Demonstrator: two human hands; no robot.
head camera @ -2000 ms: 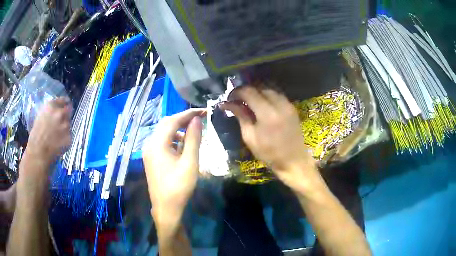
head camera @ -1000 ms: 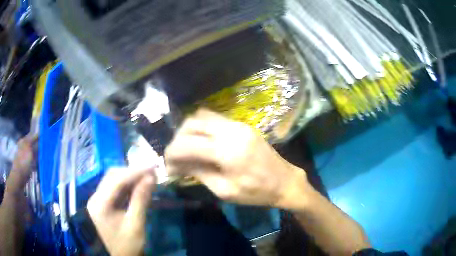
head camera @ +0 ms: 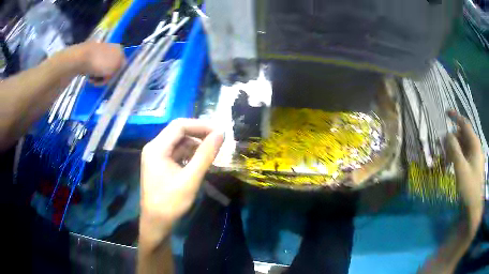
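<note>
My left hand [head camera: 169,171] is at the centre left, in front of the machine. Its thumb and index tips are close together; whether they pinch something tiny cannot be told. My right hand [head camera: 466,155] is blurred at the far right, over the bundle of white strips [head camera: 429,107] with yellow wire tails [head camera: 431,182]. Its fingers look apart, with nothing clearly held. The grey-white machine [head camera: 233,43] stands above a bright white patch [head camera: 228,107]. The open box [head camera: 394,134] holds short yellow lead wires [head camera: 311,139].
A blue bin [head camera: 187,69] stands left of the machine, with long white strips [head camera: 128,101] lying across it and blue wire tails [head camera: 69,187] hanging in front. Another person's hand [head camera: 102,59] reaches in from the left. A crumpled clear bag [head camera: 40,29] lies at the upper left.
My right hand has moved away from my left hand and the machine, out to the white bundle at right. My left hand stays in front of the machine. The view has shifted.
</note>
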